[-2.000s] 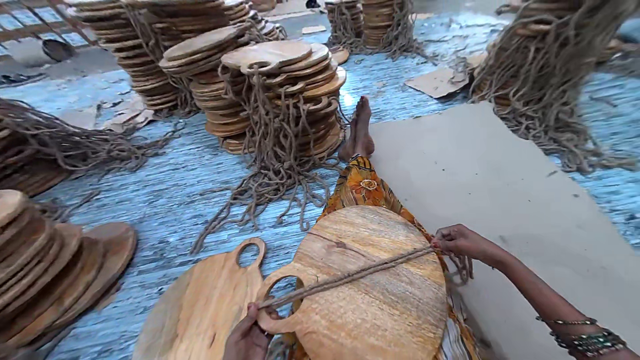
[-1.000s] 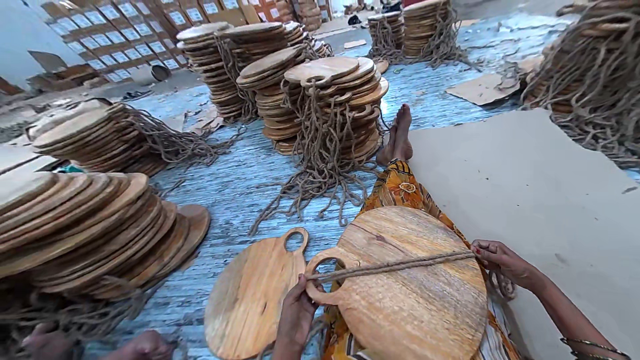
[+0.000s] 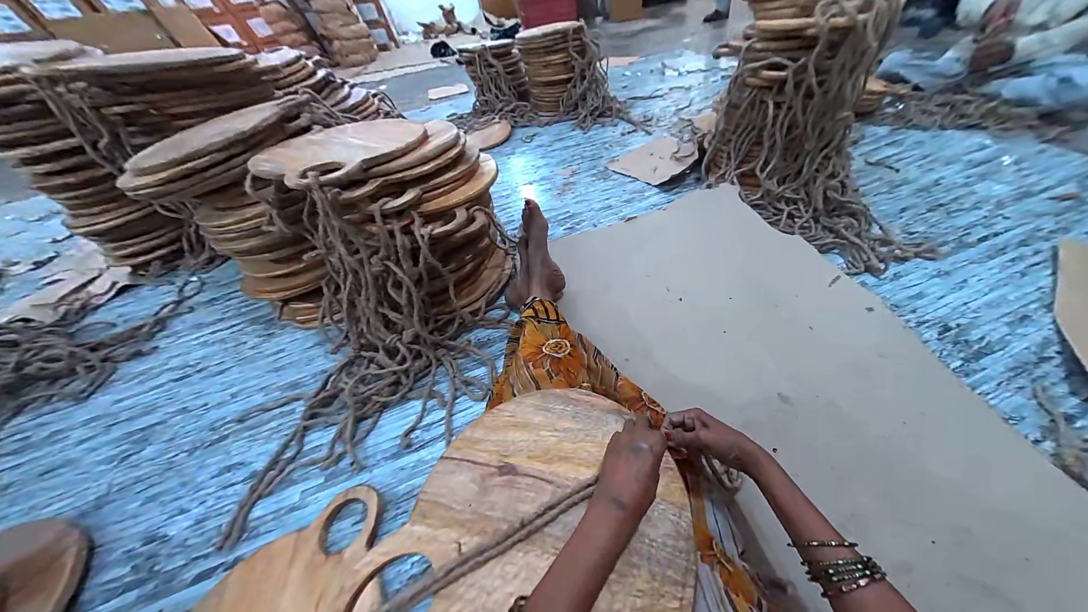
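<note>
A round wooden board (image 3: 544,442) with a ring handle lies on the person's lap. A doubled grey-brown rope (image 3: 510,540) runs from the handle side across its face. My left hand (image 3: 633,463) is closed at the rope's far end, over the board's right edge. Right beside it, the fingertips of my right hand (image 3: 701,435) pinch the same end; the exact grip is partly hidden. Some rope hangs below the right hand. A second wooden board with a ring handle (image 3: 280,565) lies at the lower left, beside the first.
Stacks of roped round boards (image 3: 382,170) stand ahead and to the left on the blue streaked floor. Another stack (image 3: 782,110), thick with hanging ropes, is at the upper right. A grey-beige sheet (image 3: 731,323) spreads at the right. Part of another person shows at the top right.
My left hand has moved from the board's ring handle across its face to the right edge, where it now meets my right hand. The view has swung right since one second ago.
</note>
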